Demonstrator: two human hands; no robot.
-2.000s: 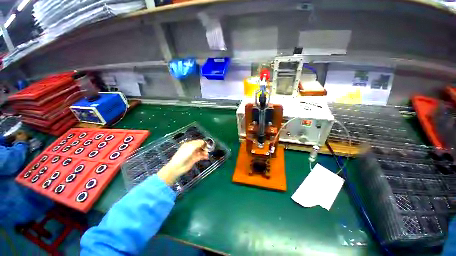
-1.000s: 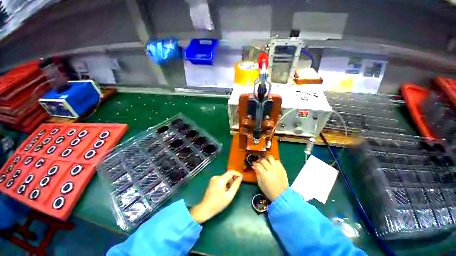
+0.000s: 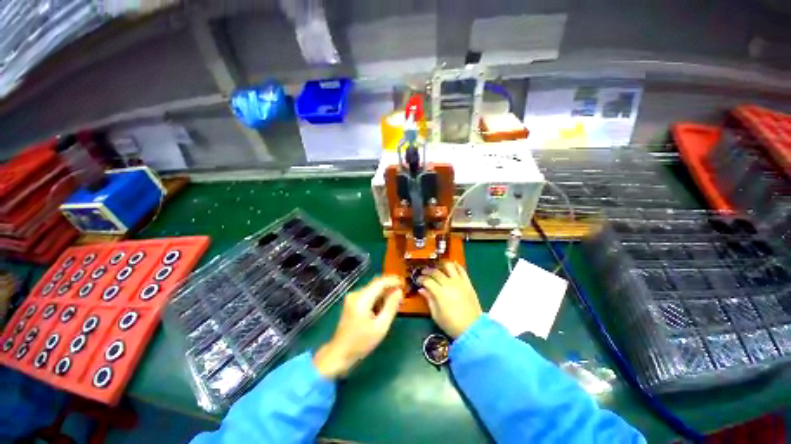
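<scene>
The orange-brown press fixture (image 3: 419, 195) stands upright on the bench, its red-topped lever raised. A dark round workpiece (image 3: 416, 278) sits low on its base, mostly hidden by fingers. My right hand (image 3: 451, 302) has its fingertips on this workpiece from the right. My left hand (image 3: 360, 321) is just left of the base, thumb and fingertips drawn together; whether they hold something small cannot be seen. A second round workpiece (image 3: 436, 349) with a shiny rim lies on the green mat beside my right wrist. The left blister tray (image 3: 260, 303) has dark discs in several pockets.
A red tray (image 3: 91, 303) with black-and-white rings lies far left, near a blue-cased device (image 3: 117, 199). A white control box (image 3: 486, 186) stands behind the press. A paper sheet (image 3: 529, 297), a dark blue hose (image 3: 581, 303) and stacked clear trays (image 3: 694, 303) are on the right.
My left hand has left the blister tray, where it held a shiny round part, and moved to the press. My right hand has come to the press base. A workpiece now lies on the mat.
</scene>
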